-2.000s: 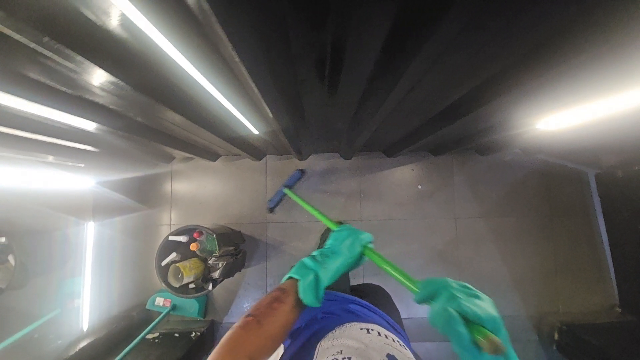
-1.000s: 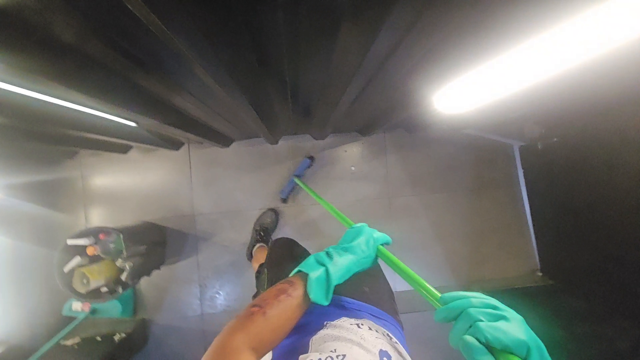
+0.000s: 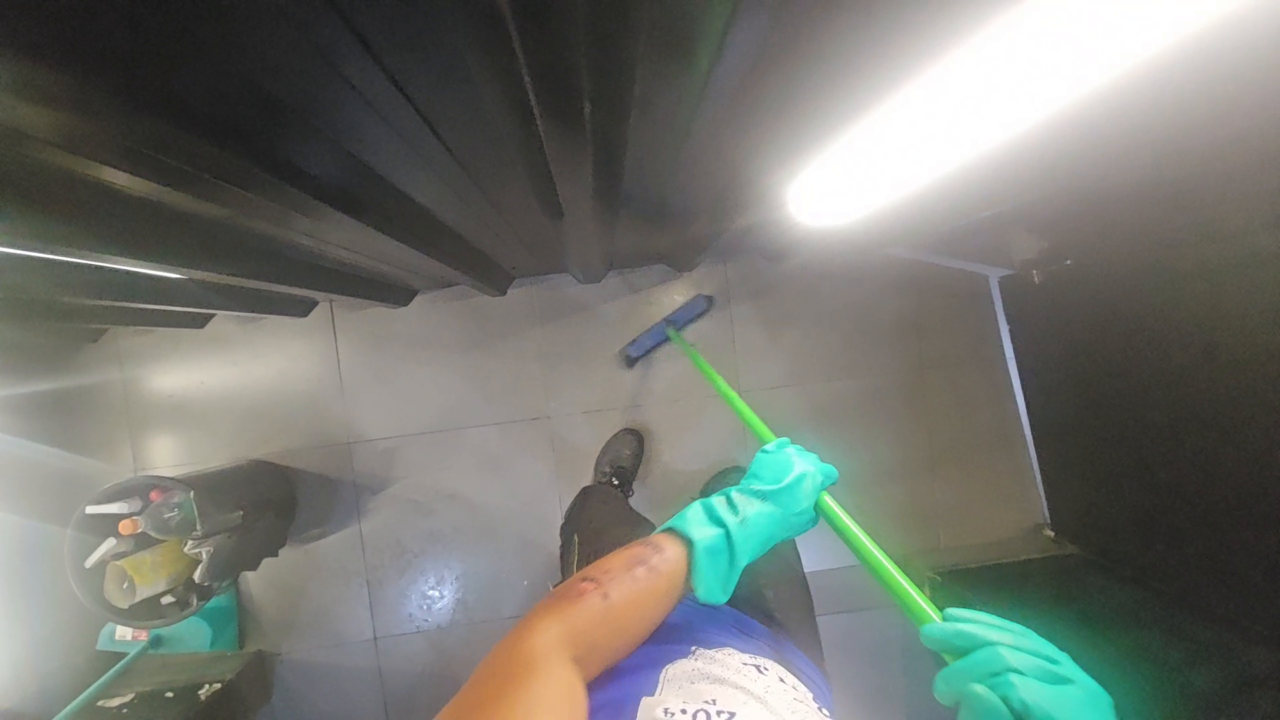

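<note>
A push broom with a blue head [image 3: 667, 330] and a bright green handle [image 3: 876, 562] stretches from the tiled floor up to the lower right. My left hand [image 3: 765, 505], in a teal rubber glove, is closed around the middle of the handle. Farther up the same handle, near the lower right edge, my right hand [image 3: 1015, 665] grips it in a matching glove. The blue head rests at an angle on the grey floor tiles, ahead of my black shoe [image 3: 620, 458]. My other foot is partly hidden behind my left glove.
At the left stands a round black bucket [image 3: 72, 560] holding bottles and a yellowish container. Beside it lies a teal dustpan [image 3: 215, 622] with a long handle. A dark ribbed wall [image 3: 590, 150] borders the floor ahead; a dark panel [image 3: 1150, 420] stands at the right.
The view has shifted to the right, with the bucket now farther left than two seconds ago. Both hands have kept hold of the green handle. A shoe hidden two seconds ago now shows.
</note>
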